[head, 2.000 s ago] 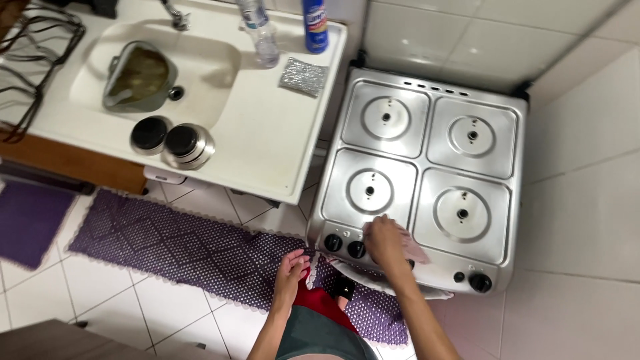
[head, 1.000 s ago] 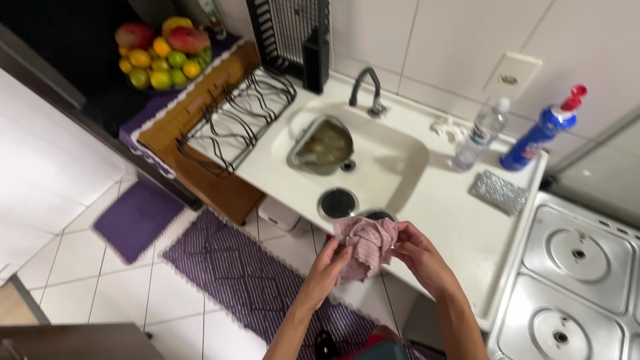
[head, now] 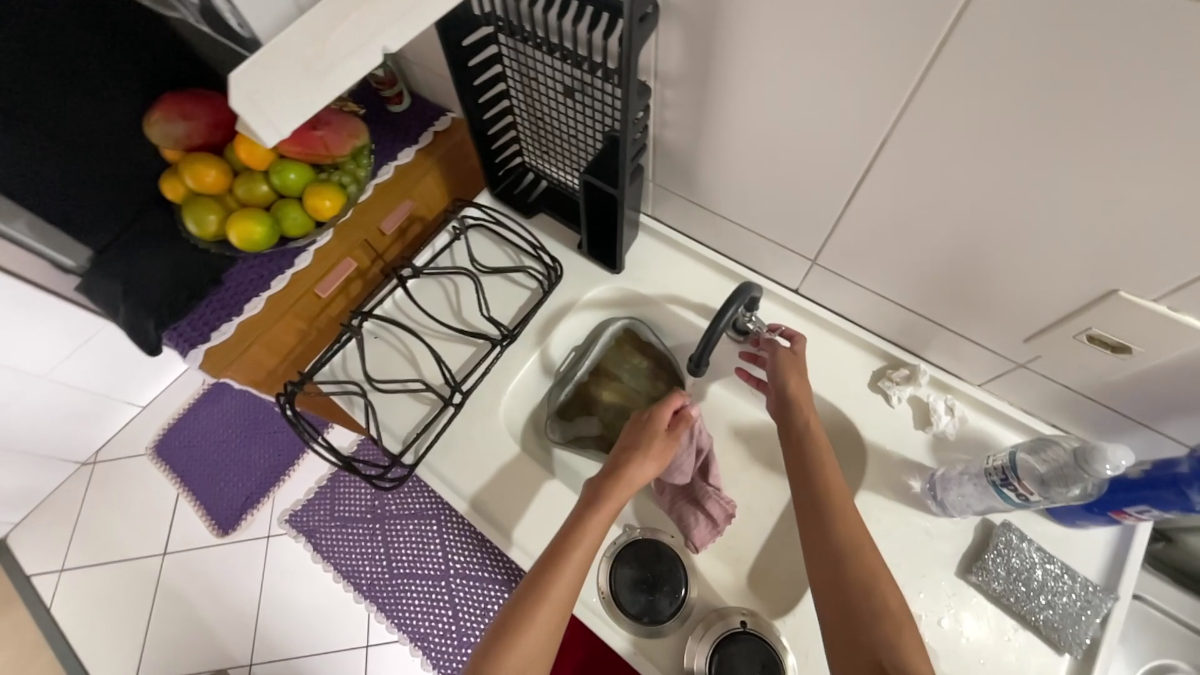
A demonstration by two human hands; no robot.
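My left hand (head: 651, 435) grips a pink cloth (head: 696, 487) that hangs over the white sink basin (head: 750, 562), just below the spout of the black faucet (head: 720, 330). At the faucet's clear knob, the fingers of my right hand (head: 776, 370) touch or hold it, partly curled; the knob is mostly covered. Beside my left hand, a grey tub (head: 614, 384) of murky liquid sits in the basin. Two stove burner parts with black caps (head: 648, 580) lie near the basin's front edge. Whether water runs from the spout is hard to tell.
Black stove grates (head: 422, 347) lie left of the basin, beside a black dish rack (head: 572, 122) and a fruit bowl (head: 258, 192). To the right are a plastic bottle (head: 1027, 476), a blue bottle (head: 1139, 489), a silvery sponge (head: 1041, 586) and crumpled white scraps (head: 919, 398).
Both hands were together on the pink cloth a second ago; now my left hand holds it in the sink and my right is at the faucet. The view has swung left from the stove.
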